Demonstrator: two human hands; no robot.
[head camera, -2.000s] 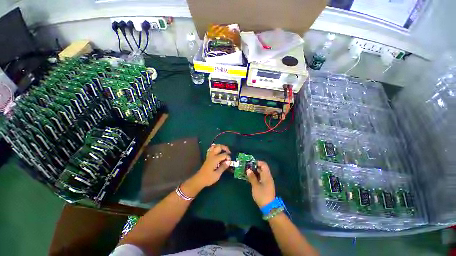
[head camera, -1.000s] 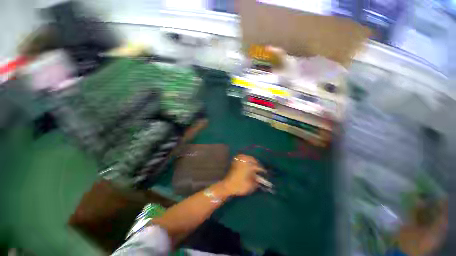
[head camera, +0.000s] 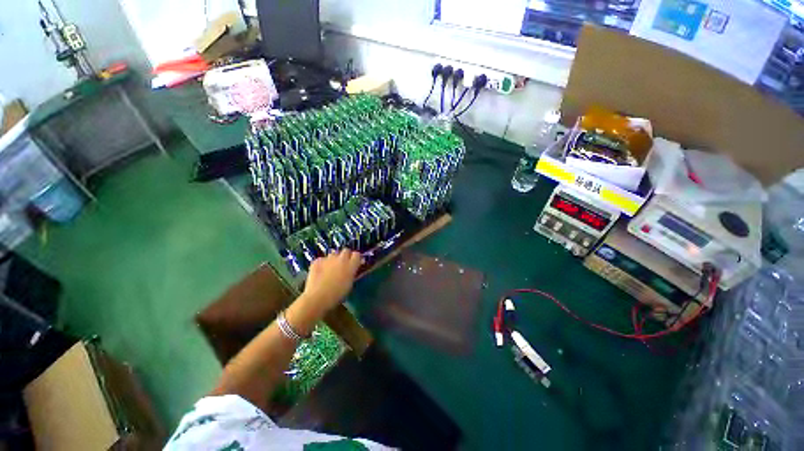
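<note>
My left hand (head camera: 333, 280) reaches to the front row of the black slotted rack (head camera: 379, 257), its fingertips at the front edge of the upright green circuit boards (head camera: 346, 231). Whether it grips a board cannot be told. My right hand is not in view. The test lead (head camera: 499, 324), red wire with a white end piece (head camera: 531, 352), lies loose on the green bench mat right of the brown pad (head camera: 429, 299).
An open cardboard box (head camera: 251, 308) with green pieces stands low beside my left arm. The power supply (head camera: 575, 220), with red digits, and the meter (head camera: 683, 233) stand at the back right. Clear plastic trays (head camera: 749, 352) are at the right edge. A bottle (head camera: 526, 167) stands behind.
The view has swung left. My left hand has let go of the test lead and moved left to the rack. My right hand, earlier on a board and then over the trays, has left the picture.
</note>
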